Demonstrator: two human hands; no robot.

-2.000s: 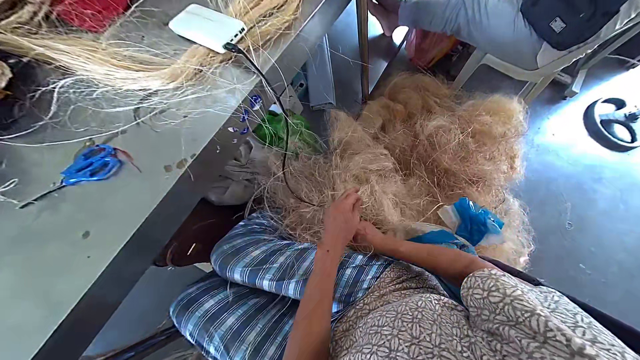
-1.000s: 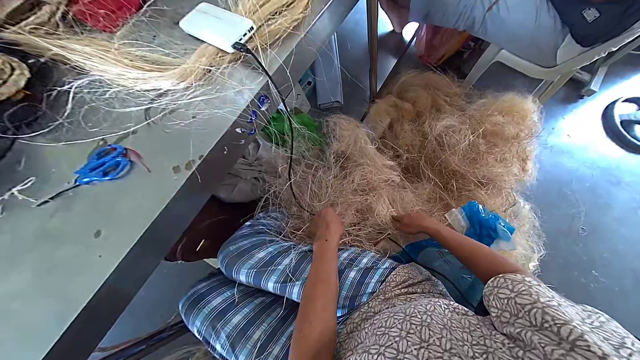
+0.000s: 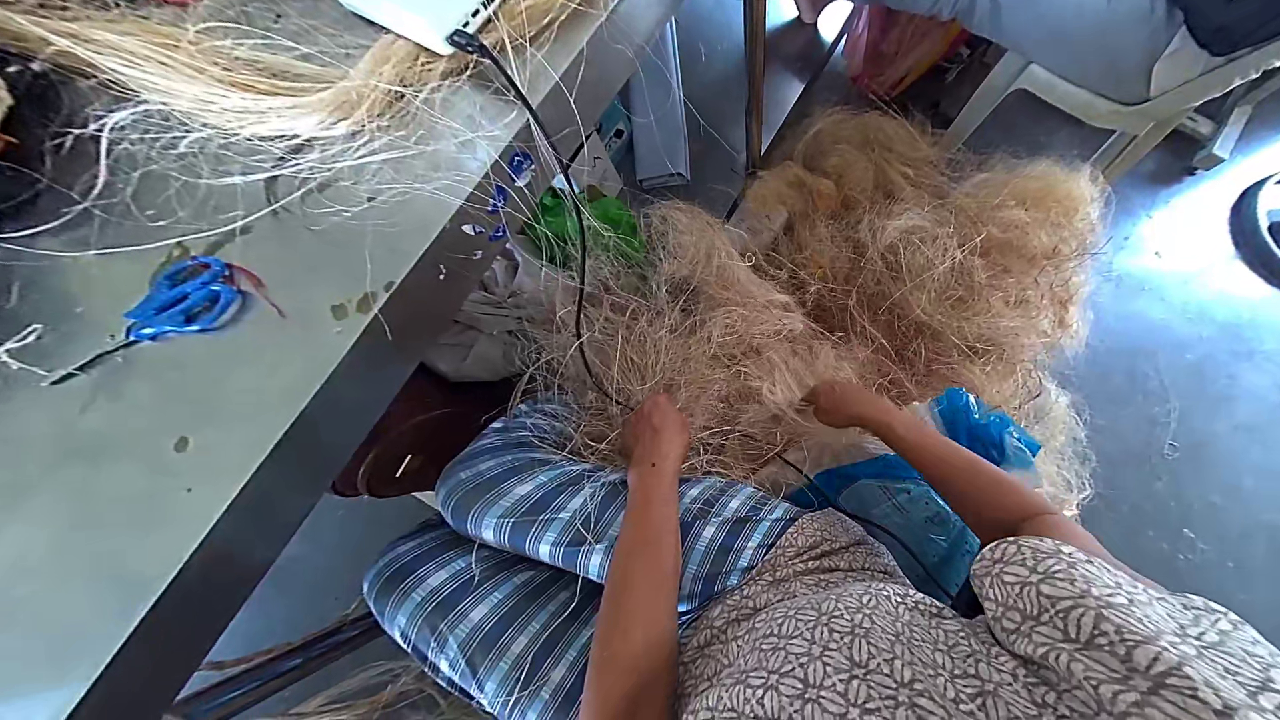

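Observation:
A big tangled heap of pale brown plant fibre (image 3: 900, 250) lies before my knees and spreads over my lap. My left hand (image 3: 656, 432) is closed at the near edge of the heap, above my plaid-covered leg, on some of the fibre. Farther right, my right hand (image 3: 842, 405) pinches loose strands, its fingertips partly hidden in them. Between the two hands lies more loose fibre. Below my right forearm is a blue plastic bag (image 3: 900, 500). A black cable (image 3: 578, 230) runs from a white power bank (image 3: 405, 18) down to the fibre near my left hand.
On the grey table (image 3: 250, 400) at left lie blue-handled scissors (image 3: 185, 300) and a long bundle of pale fibre (image 3: 230, 80). Under the table edge is a green plastic bag (image 3: 590, 222). A person in grey trousers sits on a white plastic chair (image 3: 1090, 105) at upper right.
My hands, close together two seconds ago, are now apart, the right one farther right. The view has shifted slightly.

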